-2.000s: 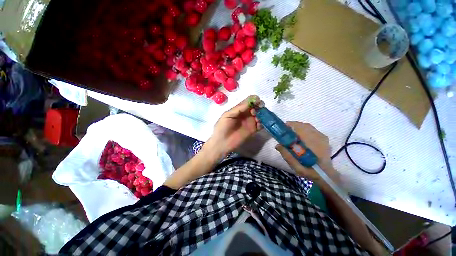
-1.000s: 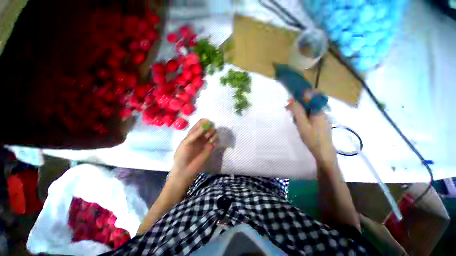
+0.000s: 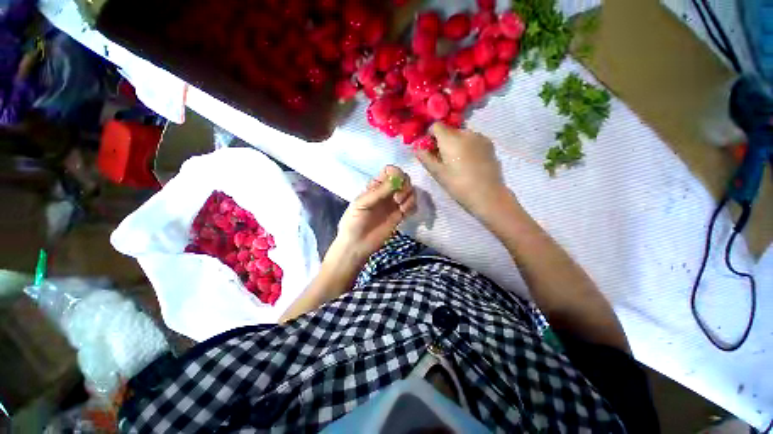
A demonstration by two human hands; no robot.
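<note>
My left hand (image 3: 373, 212) holds a tiny green leaf cap (image 3: 396, 182) at its fingertips, near the table's front edge. My right hand (image 3: 464, 165) is at the near edge of the heap of red artificial strawberries (image 3: 436, 85), its fingertips on a red fruit (image 3: 424, 143). Whether the fruit is lifted is hard to tell. Piles of green leaf caps (image 3: 576, 114) lie to the right of the heap. The blue hot glue gun (image 3: 747, 174) stands at the right, its nozzle end by the blurred clear cup (image 3: 722, 114).
A dark open carton (image 3: 246, 106) of red fruits stands at the upper left. A white bag (image 3: 161, 246) with red fruits is below the table's edge. Brown cardboard (image 3: 653, 68) lies at the upper right. A black cord (image 3: 697, 292) loops on the white-covered table (image 3: 627, 246).
The glue gun has left my right hand and rests by the cup. My right hand has moved left to the red heap. My left hand still holds the leaf cap. The view has shifted.
</note>
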